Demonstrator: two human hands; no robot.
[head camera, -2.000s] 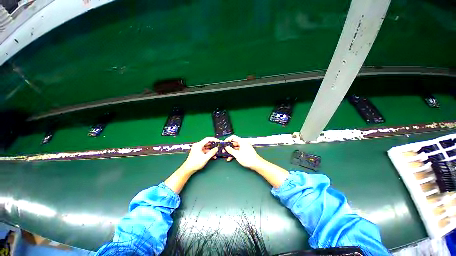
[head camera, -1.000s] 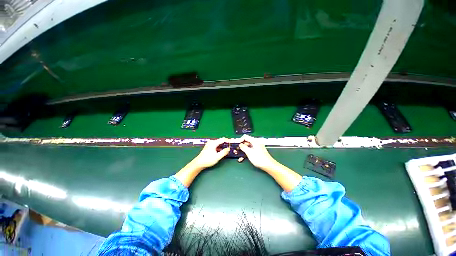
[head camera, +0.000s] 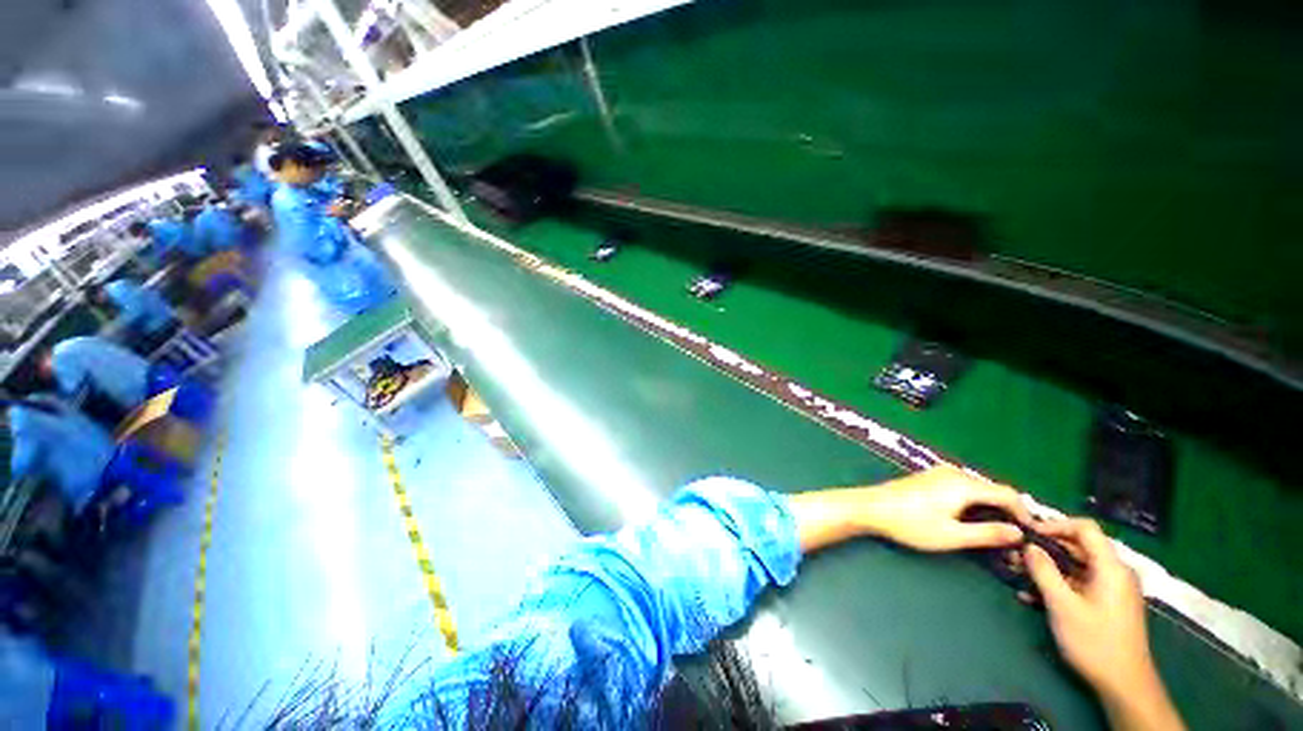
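Note:
My left hand (head camera: 955, 511) and my right hand (head camera: 1097, 597) meet at the lower right, over the bench edge beside the rail. Between their fingers they hold a small dark phone unit (head camera: 1017, 550), held from both sides. The fingers cover much of it, so its detail cannot be told. Phone half-assemblies lie spaced on the green belt beyond the rail: a black one (head camera: 1129, 471) just past my hands, and one with a pale printed patch (head camera: 916, 374) farther left.
The chipped rail (head camera: 743, 369) runs diagonally between the glossy green bench (head camera: 629, 386) and the conveyor belt (head camera: 815, 336). A person in a blue smock (head camera: 317, 229) is at the bench's far end. A small green-topped table (head camera: 357, 340) stands left of the bench. More workers are at far left.
The view has swung left, bringing the aisle and other workers in and taking the white parts tray and slanting post out. Both hands still hold the dark unit.

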